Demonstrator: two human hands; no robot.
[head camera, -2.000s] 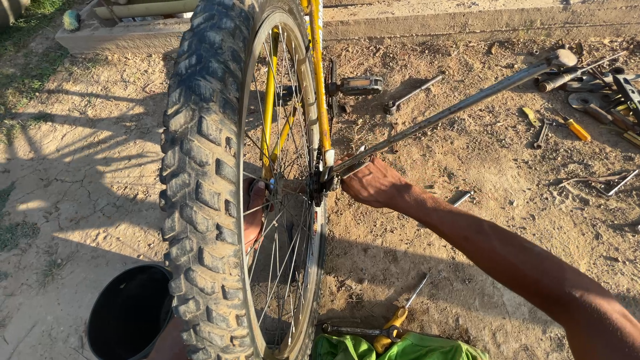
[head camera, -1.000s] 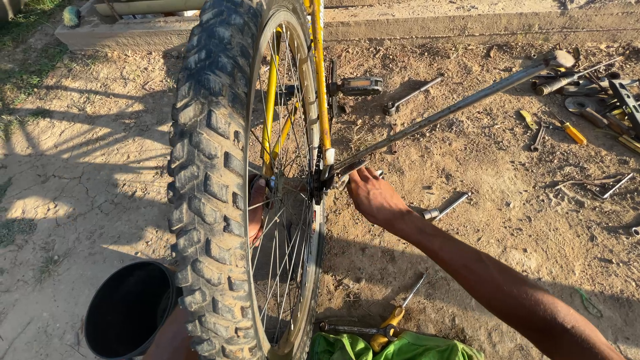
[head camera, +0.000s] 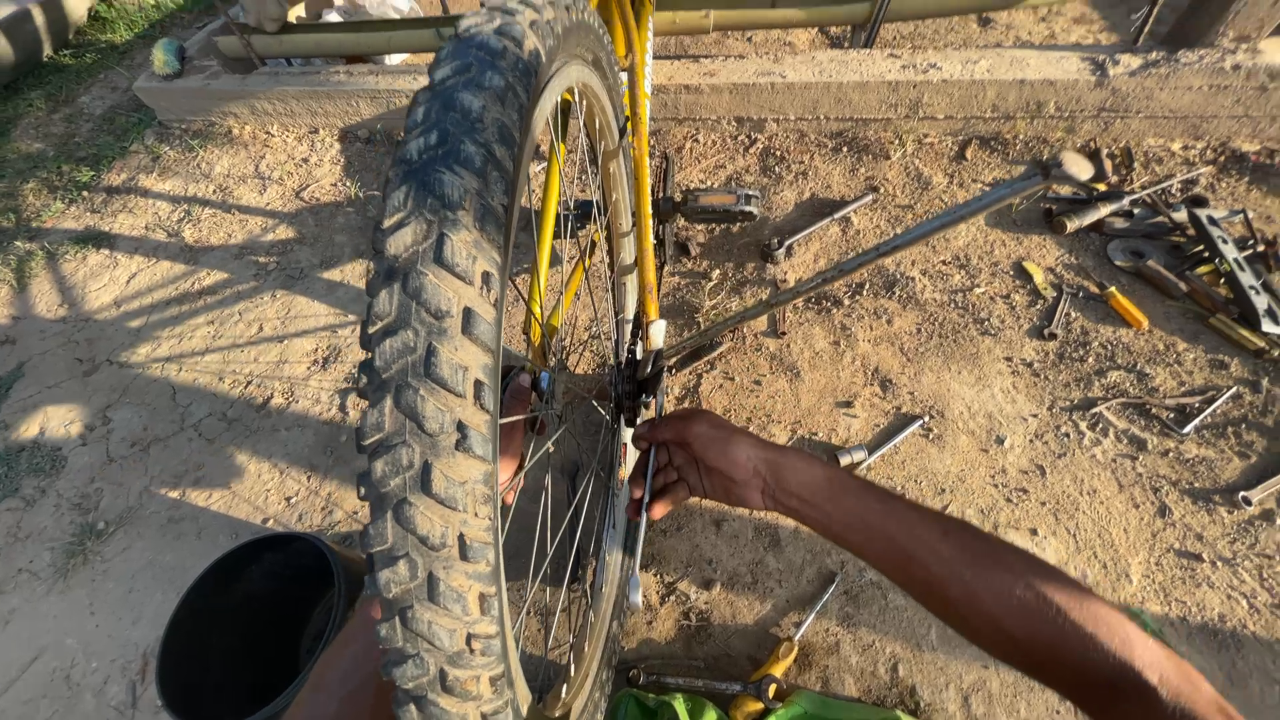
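Observation:
A bicycle's knobby rear tire (head camera: 435, 400) stands upright in front of me, with the yellow frame tube (head camera: 643, 170) to its right. My right hand (head camera: 700, 465) grips a slim metal wrench (head camera: 645, 530), which hangs down beside the rim from the wheel's axle area. The small sprocket (head camera: 630, 380) and the joint of the long metal kickstand (head camera: 850, 265) are just above these fingers. My left hand (head camera: 515, 430) is at the far side of the hub, seen partly through the spokes; the tire hides much of it, and whether it holds anything does not show.
A black bucket (head camera: 260, 625) stands at lower left. Right of the pedal (head camera: 720, 204) lies a ratchet-like tool (head camera: 820, 225). A socket tool (head camera: 885, 445), a yellow-handled screwdriver (head camera: 775, 675), a green cloth (head camera: 830, 706) and a tool pile (head camera: 1200, 250) are on the dirt. A concrete curb (head camera: 950, 90) runs behind.
My right hand has shifted slightly down from the kickstand joint, and a wrench now shows plainly in it, pointing downward. The left hand has stayed behind the wheel.

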